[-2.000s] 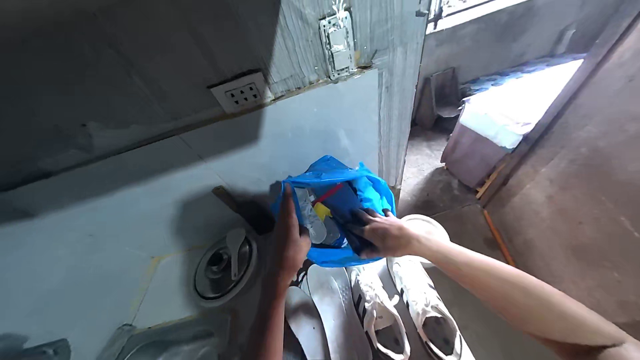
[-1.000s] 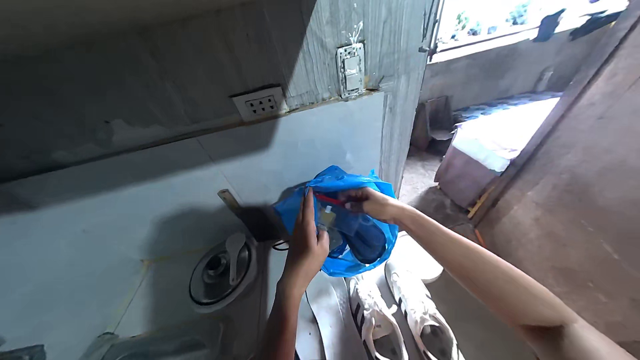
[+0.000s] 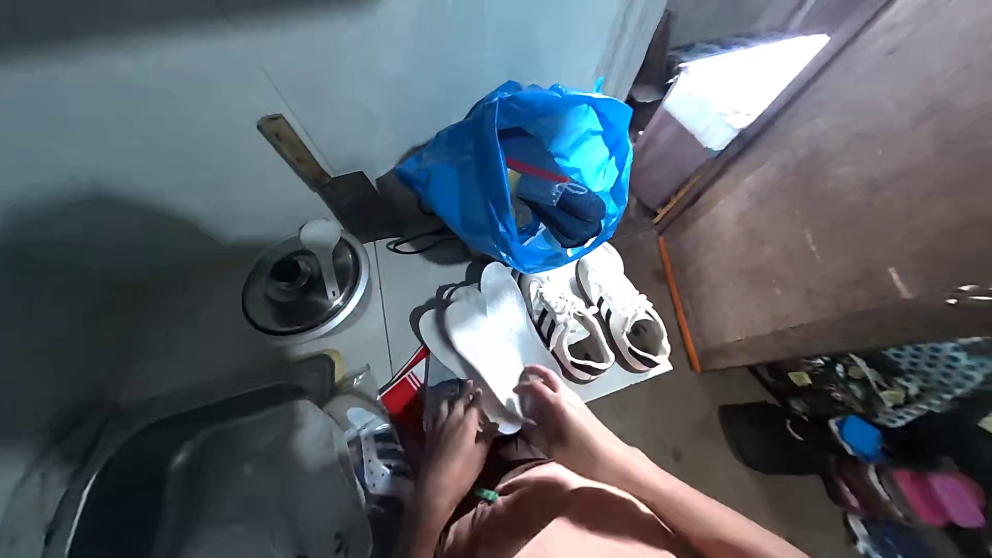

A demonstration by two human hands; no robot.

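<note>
My left hand point(image 3: 457, 426) is at the lower end of several white shoe insoles point(image 3: 480, 333), over something dark; its exact hold is unclear. Its fingers are partly bent. My right hand point(image 3: 546, 399) grips the near end of the insoles from the right, thumb and fingers about the edge. Right of them stand a pair of white sneakers with black stripes point(image 3: 570, 329). Behind these, a blue plastic bag point(image 3: 465, 190) stands with its mouth wide, holding dark blue cloth-like items point(image 3: 577, 213) and a red strip. A red box with white stripes point(image 3: 403, 391) lies by my left hand.
A cleaver with a wooden handle point(image 3: 294, 151) leans on the tiled wall. Before it is a pot lid point(image 3: 271, 310) with a white spoon point(image 3: 322, 252) on top. A sink point(image 3: 186, 434) lies at lower left, a brown door point(image 3: 806, 186) at right. Footwear point(image 3: 930, 496) lies on the floor at lower right.
Both hands have left the blue bag and come down toward my body, to the insoles. The red-edged item that my right hand held at the bag now lies inside it. The view has tilted down.
</note>
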